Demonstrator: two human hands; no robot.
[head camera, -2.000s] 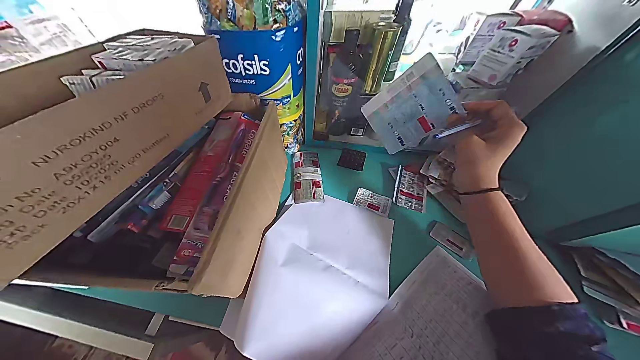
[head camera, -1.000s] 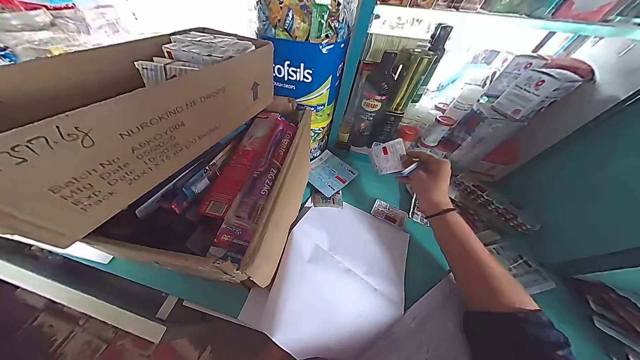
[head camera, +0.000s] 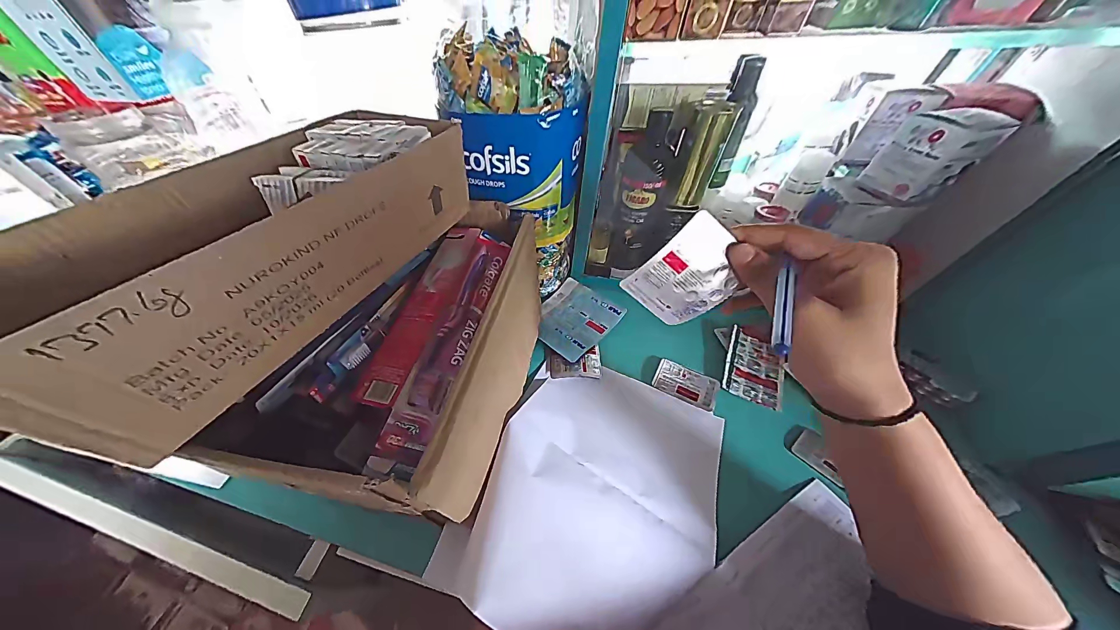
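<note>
My right hand, with a dark band at the wrist, pinches a silver and white blister pack with a red patch. A blue pen is held in the same hand, pointing down. Below lie a blue-and-white blister pack, a small silver blister pack and a strip with dark marks, all on the teal shelf. Another small pack lies partly under the blue-and-white one. A creased white sheet of paper is in front of them. My left hand is out of view.
An open cardboard box holding toothpaste and toothbrush packs stands at the left. Behind it is a jar of cough drops. Dark bottles stand on a shelf at the back, with white packages to their right. A written sheet lies at the lower right.
Two seconds ago my right hand held up the blue-and-white blister pack; now that pack lies beside the jar. The hand holds a smaller silver and white pack instead. The view has shifted.
</note>
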